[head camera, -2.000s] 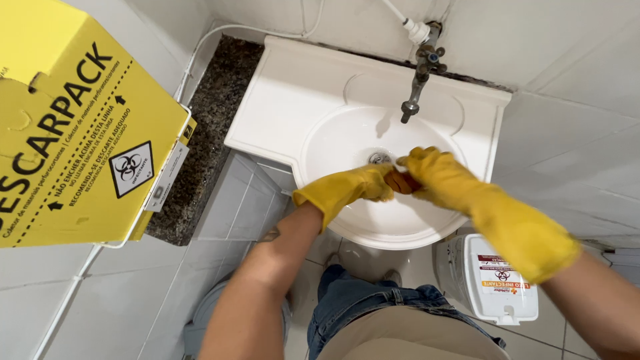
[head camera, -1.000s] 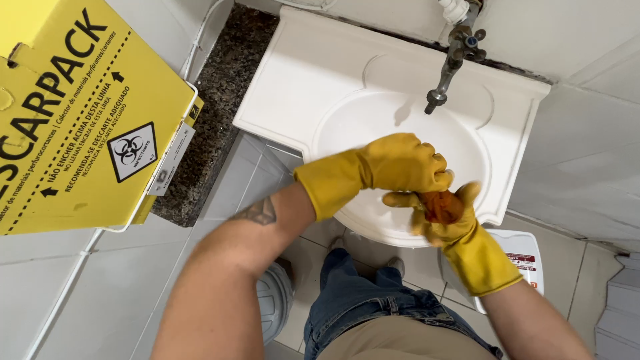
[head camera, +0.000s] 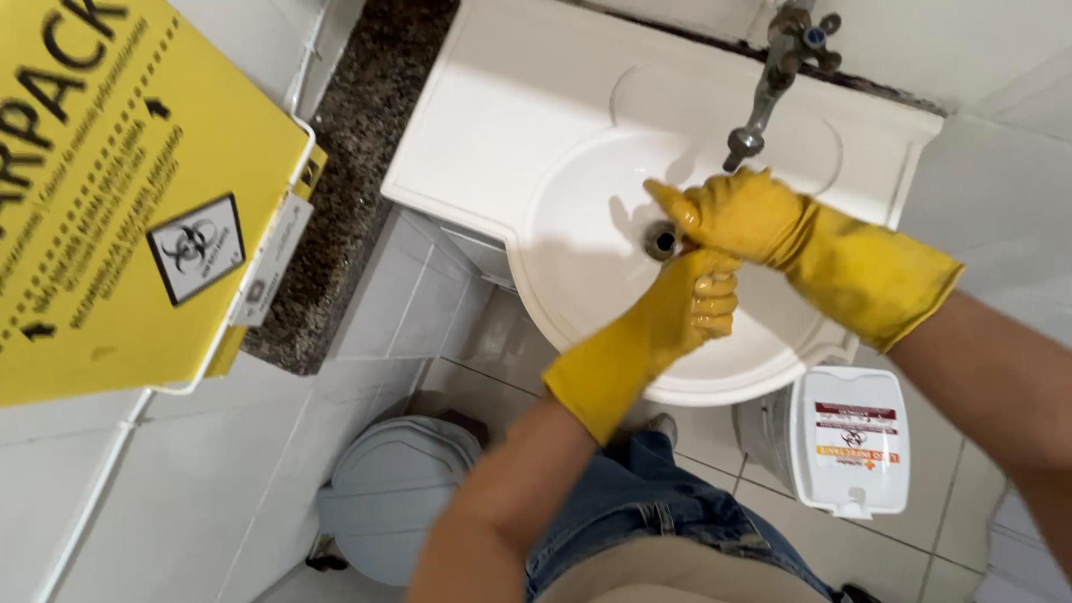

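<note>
Yellow rubber gloves cover both of my hands, which meet over the white sink basin (head camera: 578, 276). My left hand (head camera: 699, 293) is curled into a fist with wet, shiny fingers. Against its thumb side presses my right hand (head camera: 737, 213), its index finger pointing left. Only a sliver of something reddish-brown shows between the two hands; most of it is hidden, and which hand grips it is unclear. The metal drain (head camera: 662, 241) lies just left of the gloves. Above the right glove is the metal tap (head camera: 762, 109), with no water seen running.
A yellow sharps box (head camera: 117, 209) in a white wire holder hangs at the left, beside a dark granite ledge (head camera: 352, 151). Below are a grey lidded bin (head camera: 398, 498) and a white lidded bin (head camera: 850, 452) with a biohazard label, on the tiled floor.
The reddish-brown item, plainly visible in my right hand one second ago, is now mostly covered. My right hand has moved up over the left, toward the tap. The view has shifted.
</note>
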